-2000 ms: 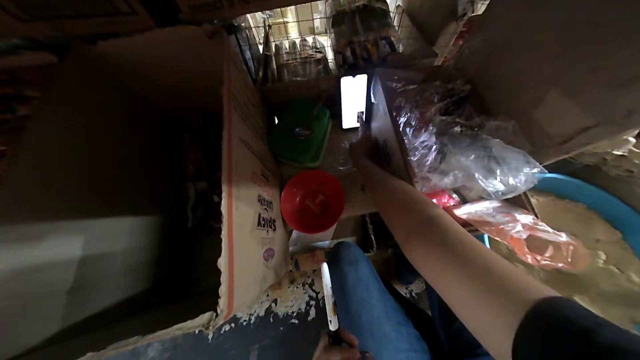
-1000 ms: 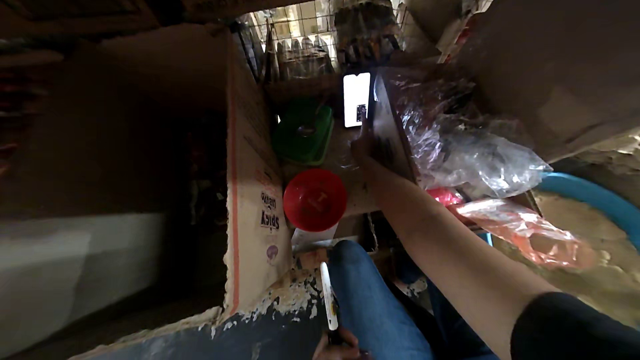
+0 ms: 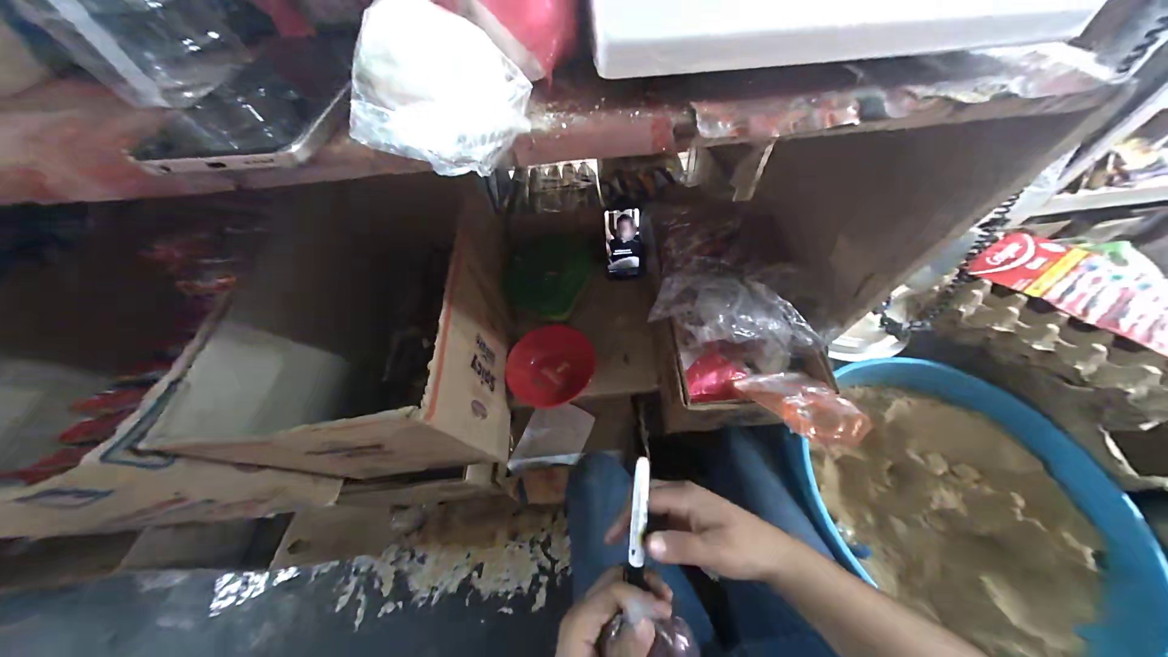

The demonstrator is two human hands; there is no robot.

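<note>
My left hand (image 3: 620, 616), low at the centre, is closed on the black handle end of a slim, pale, blade-like tool (image 3: 639, 511) that points away from me. A shiny, purplish, rounded item (image 3: 675, 637) shows beside that hand, partly hidden. My right hand (image 3: 707, 534) is by the tool, with its thumb on the right and fingertips passing behind; whether it grips is unclear. Beyond my knees, a red plastic bowl (image 3: 550, 365) lies beside the cardboard box, in front of a green plastic item (image 3: 547, 276). A lit phone (image 3: 624, 243) is farther back.
An open cardboard box (image 3: 470, 365) stands left. Clear plastic bags (image 3: 735, 310) lie over a smaller box (image 3: 671, 392). At right are a blue tub (image 3: 985, 379) of brown material and egg trays (image 3: 1013, 324). A shelf edge (image 3: 602, 135) crosses above, with a white bag (image 3: 433, 87) overhanging.
My right hand has left the phone and come back to the tool at my left hand. The phone's screen went from mostly white to a picture. The view has shifted a lot.
</note>
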